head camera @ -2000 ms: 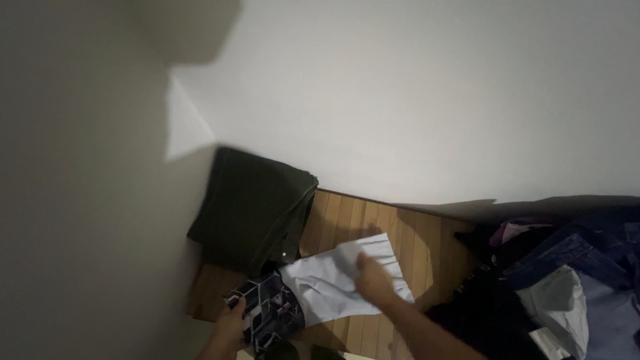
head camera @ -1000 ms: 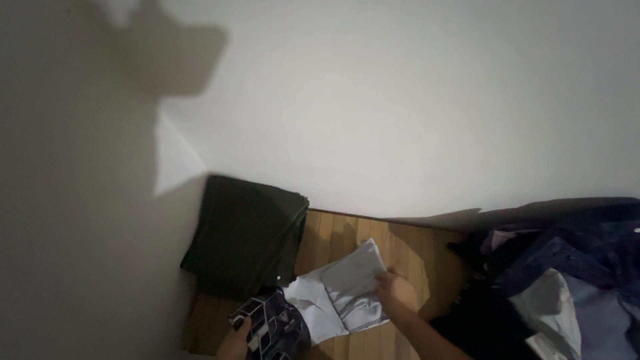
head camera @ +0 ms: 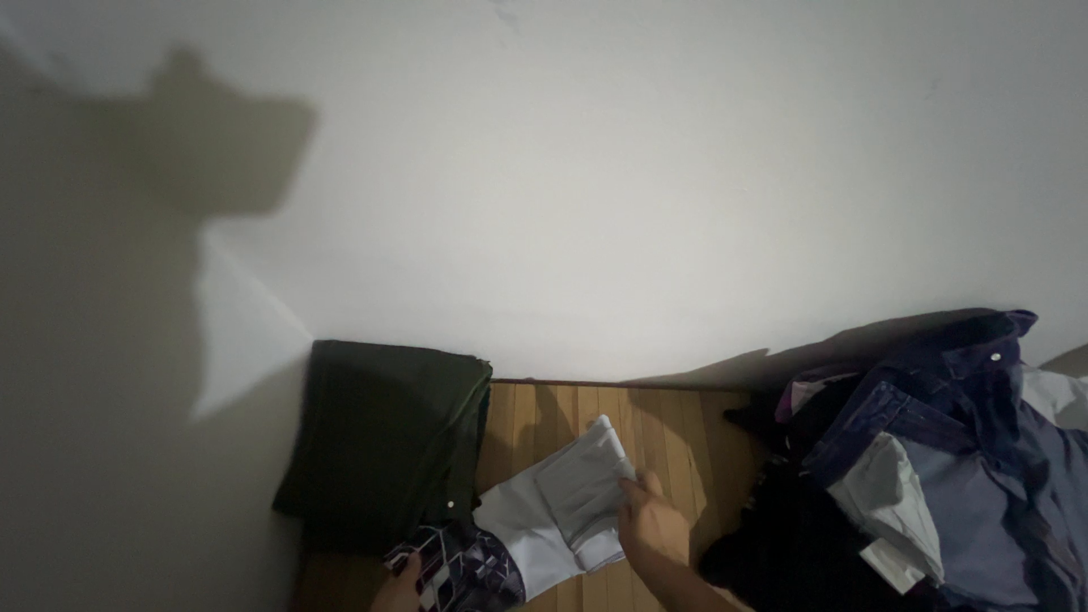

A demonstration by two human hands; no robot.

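Observation:
A white cloth garment point(head camera: 531, 544) with a dark geometric-patterned part point(head camera: 476, 565) lies low in the middle of the view, over the wooden floor. Its right end is folded back over itself. My right hand point(head camera: 650, 523) grips the right edge of the white cloth, thumb on top. At the garment's other end, my left hand point(head camera: 399, 586) holds the patterned part, with the fingers mostly beneath it or out of view. Close beside it on the left is a folded dark green garment point(head camera: 382, 433), with a small shiny button or snap near its lower edge.
A heap of clothes lies at right, with blue jeans point(head camera: 926, 399), black fabric point(head camera: 790, 544) and a crumpled whitish cloth point(head camera: 892, 501). A pale wall point(head camera: 637, 212) rises behind the wooden floor point(head camera: 680, 425) and meets another wall at the left corner.
The white part lay spread out two seconds ago; its right end is now folded over toward the patterned part. My right hand has moved from on top of the cloth to its right edge.

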